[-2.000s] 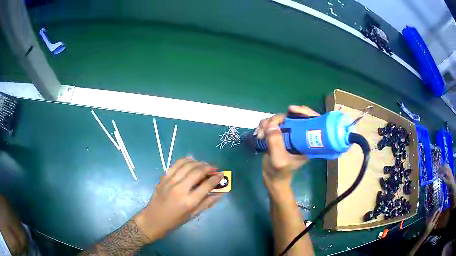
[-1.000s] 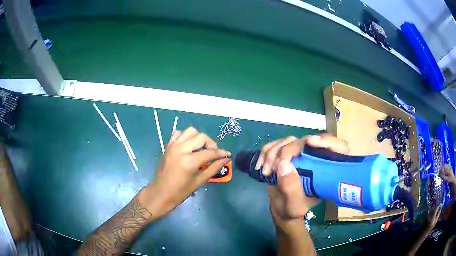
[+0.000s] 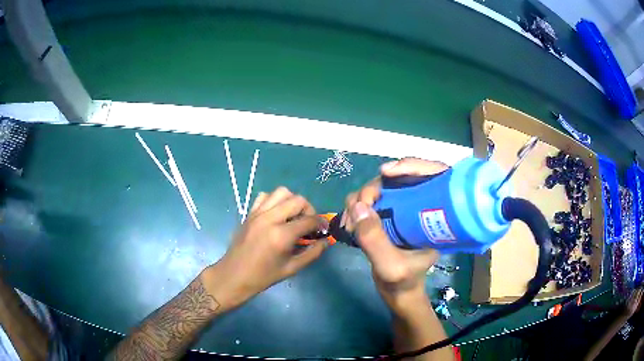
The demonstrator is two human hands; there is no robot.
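Note:
My right hand [image 3: 395,240] is closed around the blue electric screwdriver [image 3: 441,211], which lies nearly level with its black nose pointing left. The nose is at the orange jig [image 3: 329,220], next to my left fingertips. My left hand [image 3: 272,236] is at the jig's left side, thumb and fingers together on a small dark part [image 3: 323,231] there. The fingers and the nose hide most of the jig and the part. A heap of screws [image 3: 335,166] lies beyond the jig, near the white rail.
A cardboard tray [image 3: 508,268] with many black units stands at right, blue bins [image 3: 609,201] beyond it. White strips [image 3: 182,187] lie at left. Small parts [image 3: 445,300] lie near the tray's near corner. The white rail [image 3: 268,128] crosses behind. Other people's arms show at both sides.
The screwdriver has swung to a flatter view, its nose now against the jig area, and its cord loops in front of the tray. My left hand stays at the jig, its fingers more closed over it.

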